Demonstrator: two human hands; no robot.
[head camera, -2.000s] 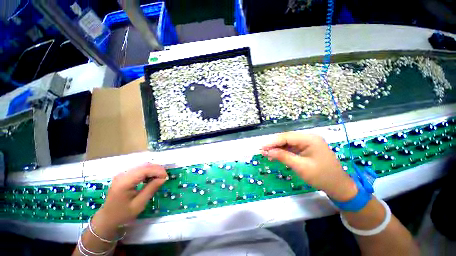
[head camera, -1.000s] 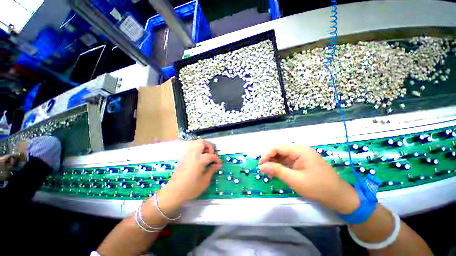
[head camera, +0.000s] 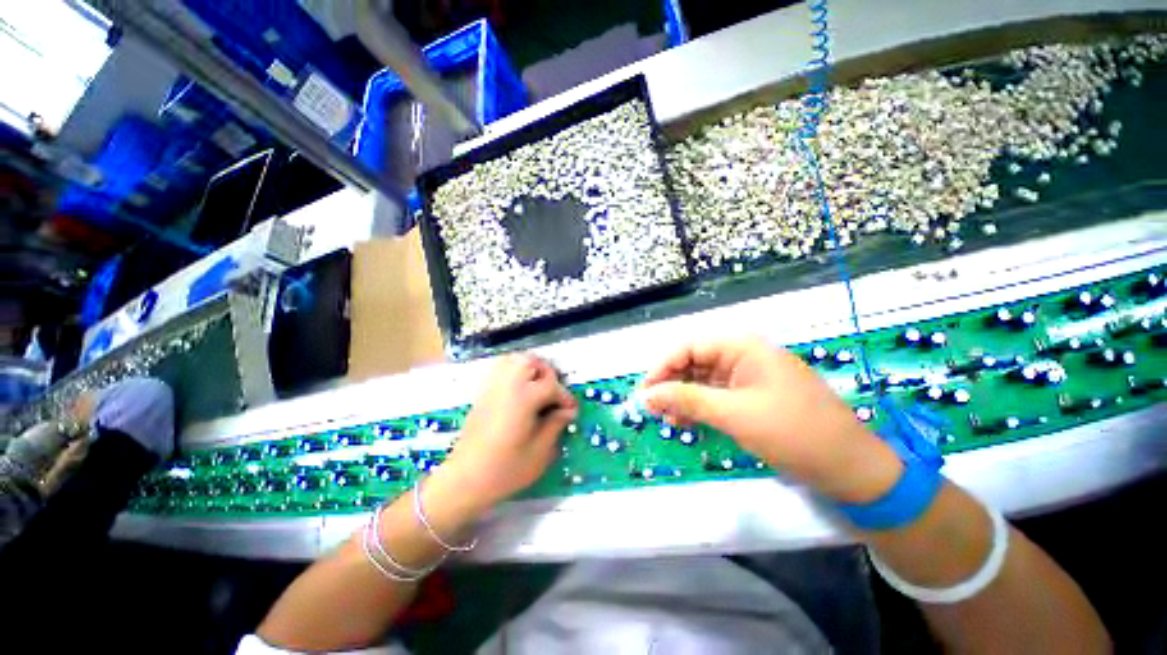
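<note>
My left hand (head camera: 507, 429) is over the green circuit boards (head camera: 768, 441), fingers curled in and thumb near the fingertips; whether it holds a small part is hidden. My right hand (head camera: 749, 407), with a blue strap, is just right of it, thumb and index finger together low over the same board. A pale spot shows at its fingertips, too small to tell if it is a held part. Dark cylinders with bright tops stand on the boards. The black tray (head camera: 680, 273) behind my hands holds small pale components (head camera: 621, 262) around a bare dark patch.
A heap of pale components (head camera: 870, 160) lies in the green-lined trough right of the tray. A thin blue cord (head camera: 827, 211) hangs down to my right wrist. Cardboard (head camera: 390, 307) and a dark tray (head camera: 311, 320) are left. A neighbour's sleeved arm (head camera: 77, 467) reaches in at far left.
Since the first frame, my left hand has moved right and closer to my right hand. The view has shifted left, and the neighbour's arm has come into view. In the last second both hands moved little.
</note>
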